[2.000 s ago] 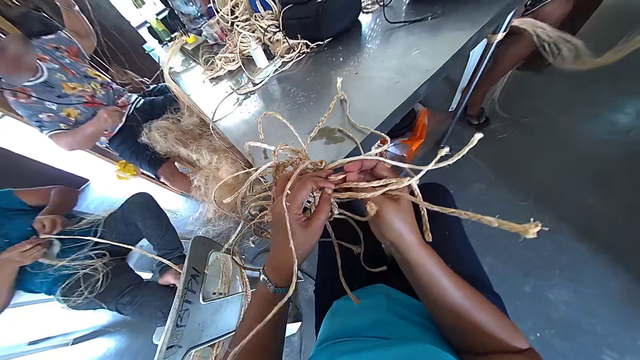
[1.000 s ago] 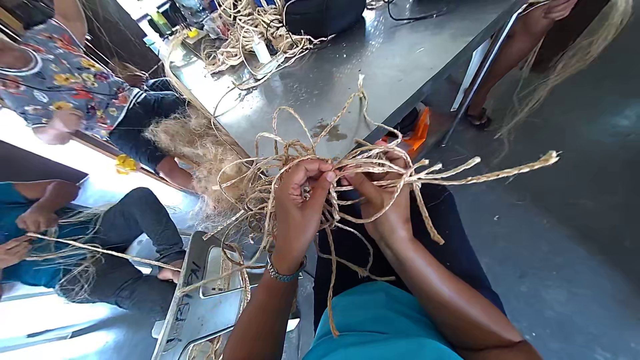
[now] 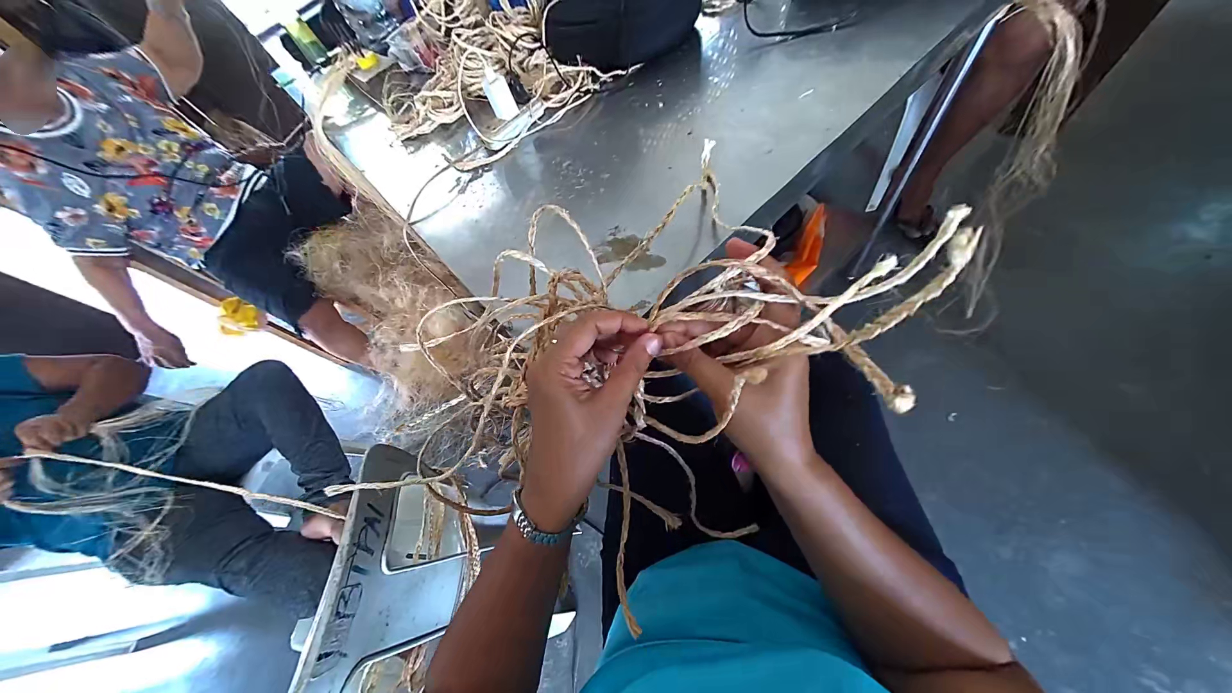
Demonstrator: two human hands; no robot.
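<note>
In the head view a bundle of braided natural-fibre cords (image 3: 549,308) spreads around both hands, its loose ends pointing several ways. My left hand (image 3: 589,395), with a bracelet at the wrist, pinches a cord between thumb and index finger. My right hand (image 3: 760,375) grips several of the cords just beside it, and the fingertips of the two hands nearly meet. Knotted cord ends stick out to the right past my right hand, while others hang down over my lap. What exactly lies between the fingertips is partly hidden by cords.
A metal-topped table (image 3: 751,115) holds a rope pile (image 3: 452,67), a white bottle (image 3: 500,93) and a black bag (image 3: 621,34). Loose fibre (image 3: 385,298) hangs at its edge. A plastic chair (image 3: 366,577) with writing stands at left. People sit at left and upper right, handling fibre.
My hands stay close together on the cords. My right hand's fingers have shifted among the strands, and the cord ends at right now point further upward.
</note>
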